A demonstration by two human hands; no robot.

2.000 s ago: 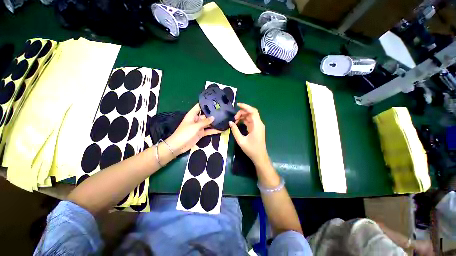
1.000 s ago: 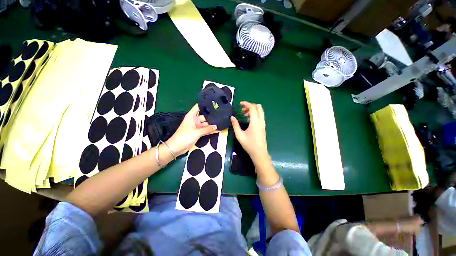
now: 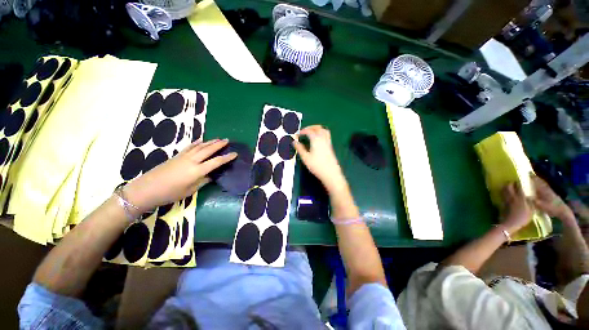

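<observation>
The pad sheet [image 3: 266, 160], white with two rows of black discs, lies in front of me. One right-row disc place near its middle shows only a narrow dark shape. My right hand [image 3: 316, 151] has bent fingers at the right edge of the sheet, beside a black disc [image 3: 286, 147]; whether they grip it is unclear. My left hand [image 3: 197, 164] has its fingers spread, with the tips at dark, blurred fan bases [image 3: 234, 173] left of the sheet. Another dark fan base [image 3: 367, 150] lies on the bench to the right.
A stack of pad sheets [image 3: 152, 138] and yellow liners [image 3: 84, 138] lie left. A smartphone [image 3: 312, 209] is right of the sheet. A pale strip stack [image 3: 416, 174] lies farther right. Fan heads [image 3: 298, 49] stand across the bench. A co-worker's hands [image 3: 526, 203] touch a yellow stack [image 3: 497, 161].
The base has left my left hand, which has moved left to the dark bases. A dark base now lies to the right. White fans across the bench have shifted left in view.
</observation>
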